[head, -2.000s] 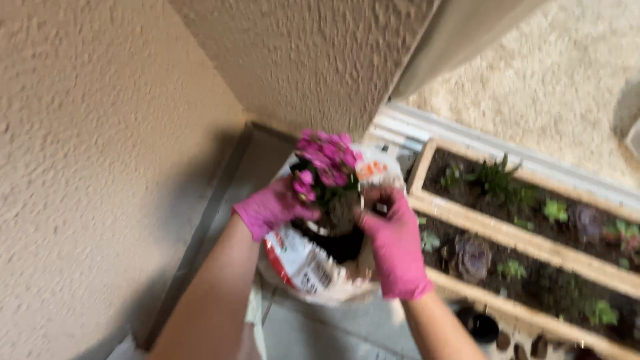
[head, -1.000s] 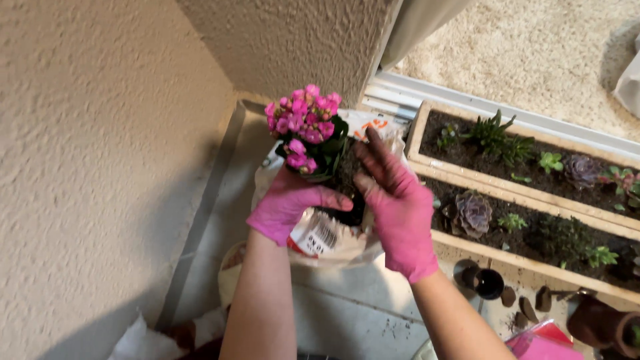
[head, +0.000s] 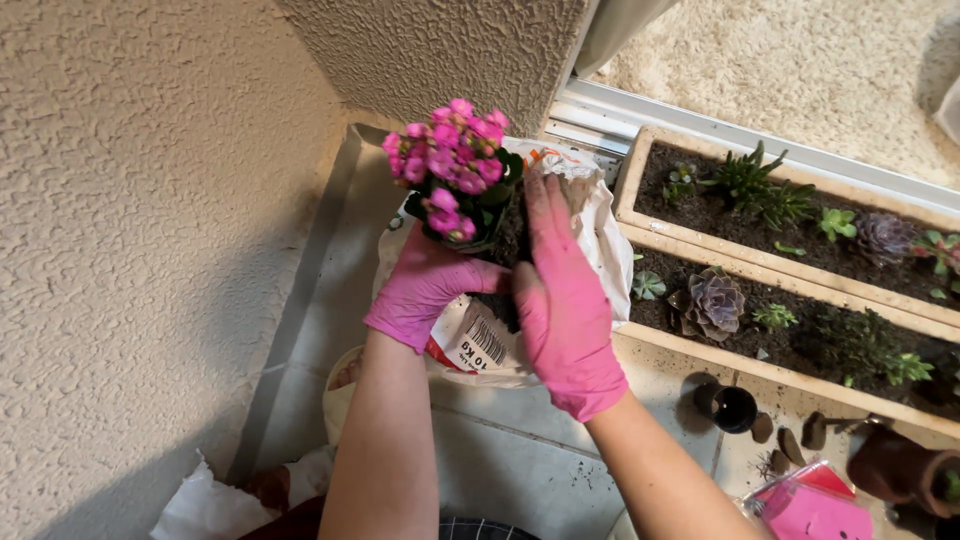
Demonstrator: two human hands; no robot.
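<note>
A kalanchoe plant with pink flowers (head: 457, 157) is tilted over an open white plastic soil bag (head: 607, 247). My left hand (head: 427, 292), in a pink glove, holds the plant from below, its thumb along the dark root ball (head: 511, 232). My right hand (head: 562, 307), also gloved in pink and soiled at the fingers, lies against the right side of the root ball with its fingers straight and close together. The bag's opening is mostly hidden behind my hands and the plant.
Two long planters (head: 780, 270) of succulents lie at the right. Below them are a small black pot (head: 726, 408), brown stones (head: 789, 445), a terracotta pot (head: 892, 465) and a pink packet (head: 817, 510). A textured wall (head: 150, 187) rises at the left, and crumpled white paper (head: 214, 502) lies bottom left.
My right hand's fingers, curled beside the plant two seconds ago, are now straight and pressed to the root ball. My left hand has kept its hold on the plant.
</note>
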